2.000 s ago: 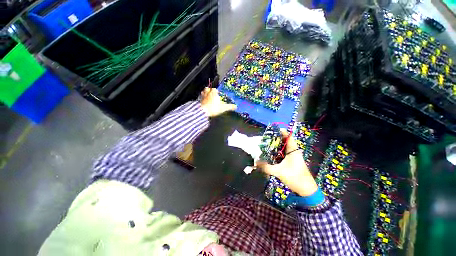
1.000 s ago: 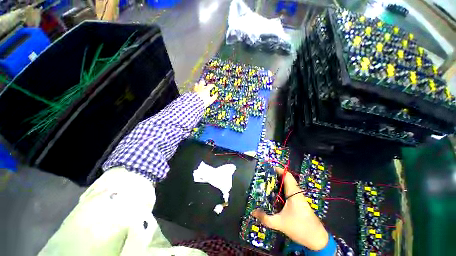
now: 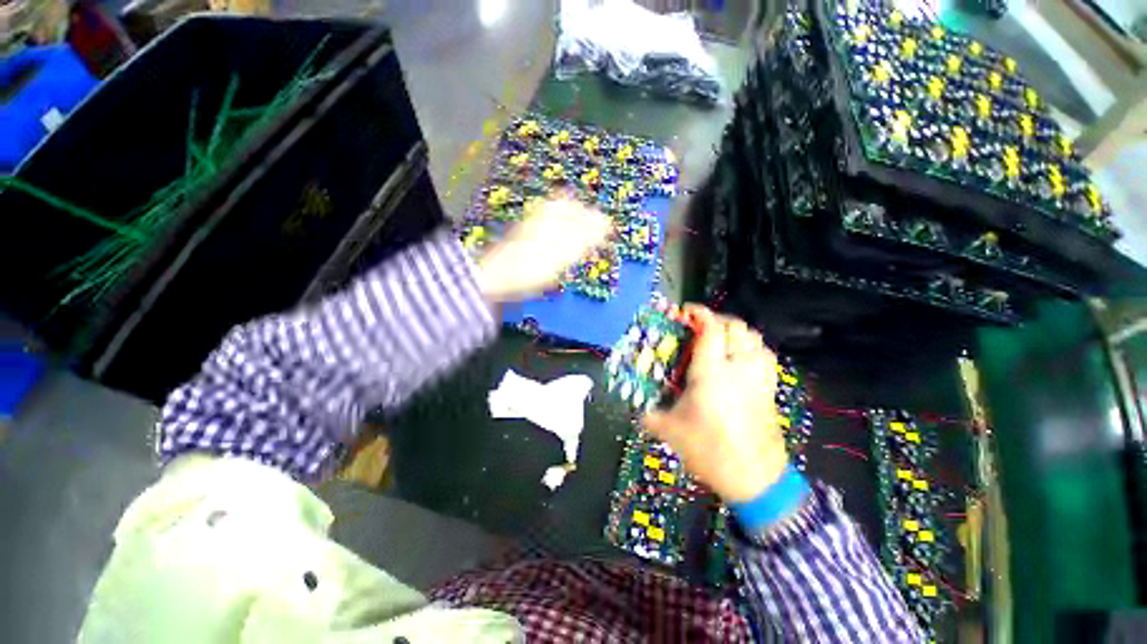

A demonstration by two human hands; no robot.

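Note:
My right hand (image 3: 723, 409), with a blue wrist band, holds a small circuit board (image 3: 649, 357) up over the bench mat. My left hand (image 3: 550, 247) is blurred and lies over the boards on the blue sheet (image 3: 572, 315); whether it grips one cannot be told. Rows of small circuit boards (image 3: 562, 157) with yellow parts cover much of the sheet. A crumpled white wipe (image 3: 543, 404) lies on the dark mat (image 3: 459, 472). A circuit board panel (image 3: 650, 503) lies below my right hand, partly hidden by it.
Black stacked trays (image 3: 805, 201) with boards stand at the far right. Another board panel (image 3: 914, 522) with red wires lies near the pale edge rail (image 3: 975, 440). A black crate (image 3: 271, 239) with green strips stands left. A white plastic bag (image 3: 635, 48) lies beyond the sheet.
My right hand has lifted a small board off the panel area. My left hand has moved right and nearer over the rows of boards. The wipe stays on the mat.

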